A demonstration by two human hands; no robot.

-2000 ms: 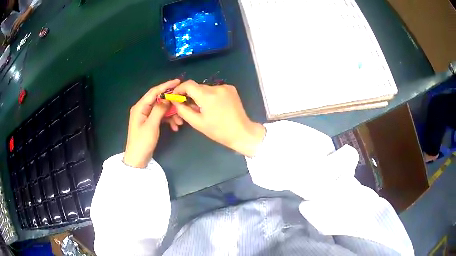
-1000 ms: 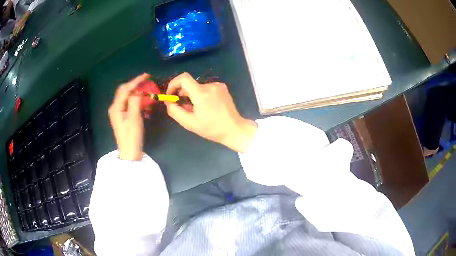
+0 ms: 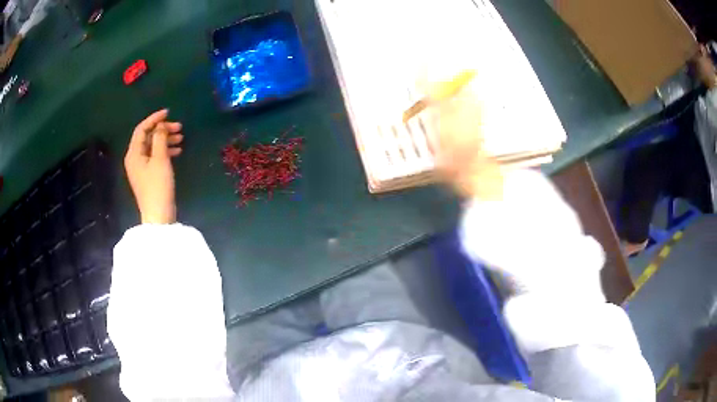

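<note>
A red plastic housing (image 3: 135,72) lies on the green bench beyond my left hand, touching neither hand. My left hand (image 3: 155,169) is over the bench at left, fingers loosely curled and a little apart, with nothing visible in it. My right hand (image 3: 460,141) is blurred over the lower part of the white spiral-bound stack (image 3: 440,47). It holds the yellow-handled hand tool (image 3: 454,84), whose darker end points down and left. A tangled heap of thin dark-red pieces (image 3: 263,166) lies on the bench between my hands.
A black bin with shiny blue contents (image 3: 263,67) stands beyond the heap. A black blister tray (image 3: 59,259) is at left. A brown carton (image 3: 629,47) is at upper right. The bench's front edge runs below my hands. A person's dark-clothed leg shows at far right.
My hands have moved apart. My left hand has let go of the red housing, which now lies on the bench. My right hand has moved right with the tool, uncovering the dark-red heap.
</note>
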